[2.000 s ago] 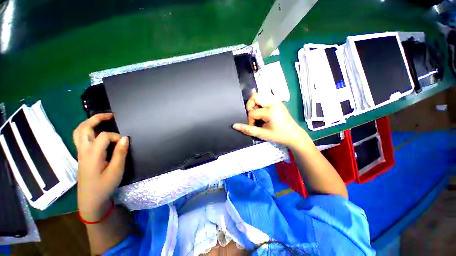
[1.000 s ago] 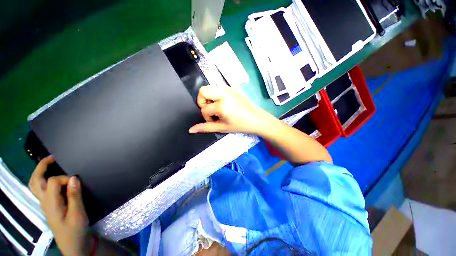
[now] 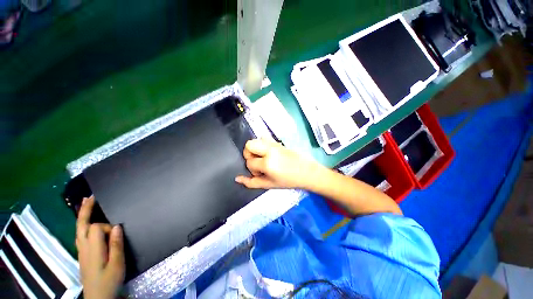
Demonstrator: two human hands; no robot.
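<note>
A large matt black sheet (image 3: 169,175) covers most of a black housing panel (image 3: 227,111), whose ends show past it at upper right and lower left. Silvery-white wrap (image 3: 166,273) lies under the panel. A small latch-like outline shows at the near edge. My left hand (image 3: 100,251) is at the sheet's left edge, thumb and fingers bent around that edge. My right hand (image 3: 266,166) is at the right edge, thumb on the sheet and fingers curled. What lies under the curled fingers is hidden.
A pale post (image 3: 254,47) stands beyond the panel's right corner, near a white card (image 3: 274,117). Sticker sheets (image 3: 330,111) and a large-sheet stack (image 3: 393,61) lie right. Strip sheets (image 3: 41,257) lie at lower left. Red bins (image 3: 435,163) stand below the bench.
The view has turned and shifted, so the panel looks more slanted and sits further left than at first. Both hands stay at the same sheet edges, with little visible change in grip.
</note>
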